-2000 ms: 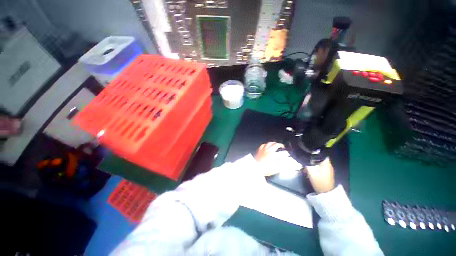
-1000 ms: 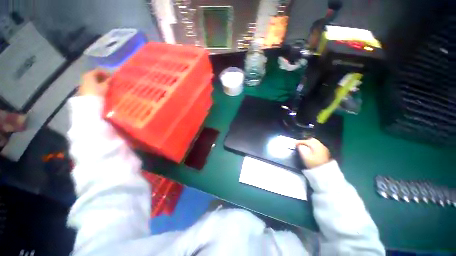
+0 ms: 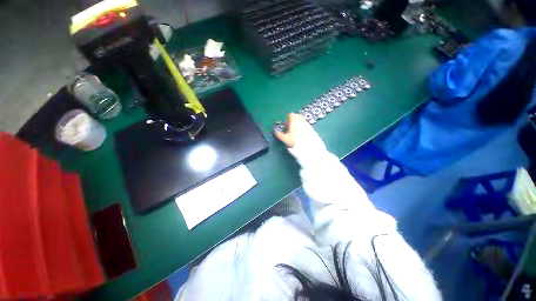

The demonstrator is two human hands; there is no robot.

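Observation:
My right hand [image 3: 292, 130] is at the near left end of a row of silvery circuit board modules [image 3: 334, 101] on the green mat. Its fingers close on a small silvery module [image 3: 279, 127] at the end of that row; whether it is lifted off the mat cannot be told. My left hand is not in view. The black microscope [image 3: 134, 70] stands to the left over its flat black base [image 3: 232, 132]. A bright light spot [image 3: 202, 157] falls on the base, with no board in it.
A white paper slip [image 3: 216, 196] lies at the base's front edge. Red crates [image 3: 44, 217], a phone [image 3: 114, 241], a white tub [image 3: 82, 130] and a clear bottle [image 3: 97, 97] are left. Black trays [image 3: 288, 29] and a plastic bag [image 3: 214, 73] are behind. A person in blue [image 3: 458, 106] is right.
The view has swung right. My right hand has moved from the microscope base to the row of modules. My left hand, earlier at the red crates, has left the picture.

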